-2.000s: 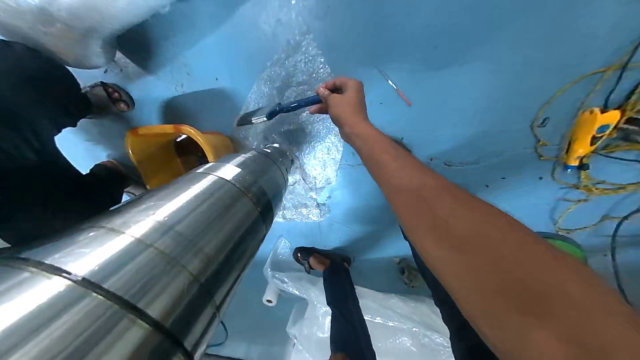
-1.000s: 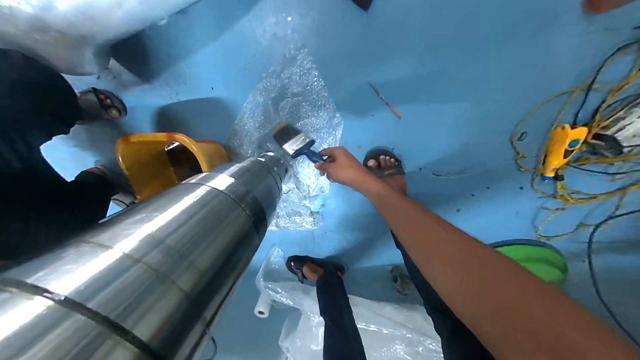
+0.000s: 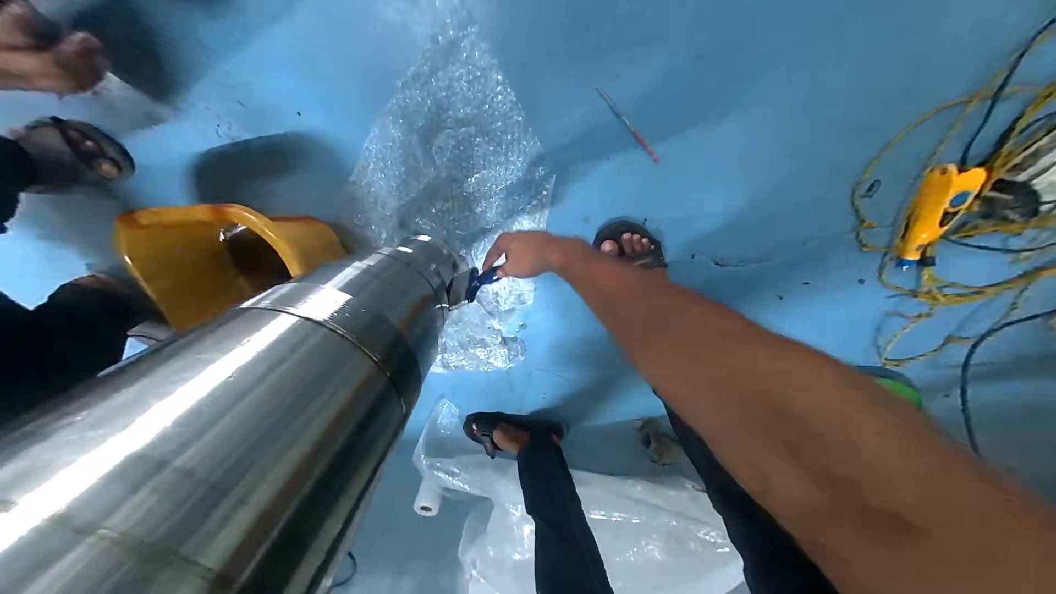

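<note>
My right hand (image 3: 528,253) is shut on the blue handle of a flat paintbrush (image 3: 472,286). The metal-banded head of the brush meets the right side of a shiny metal cylinder (image 3: 313,371) close to its far end; its bristles are hidden or too small to make out. Large and banded with ring seams, the cylinder runs from the lower left to the middle of the view. Beneath its far end, bubble wrap (image 3: 462,140) lies on the blue floor. My left hand is out of view.
A yellow plastic container (image 3: 181,272) stands left of the cylinder, beside a person's sandalled foot (image 3: 78,153). Clear plastic sheeting (image 3: 627,528) and a white roll (image 3: 427,499) lie near my feet. A yellow tool (image 3: 940,210) lies among cables at right; a thin red-ended tool (image 3: 627,125) rests on the floor.
My right hand has brought the brush down from above the bubble wrap to the cylinder's side. A co-worker's hand now shows at upper left. The view has shifted closer.
</note>
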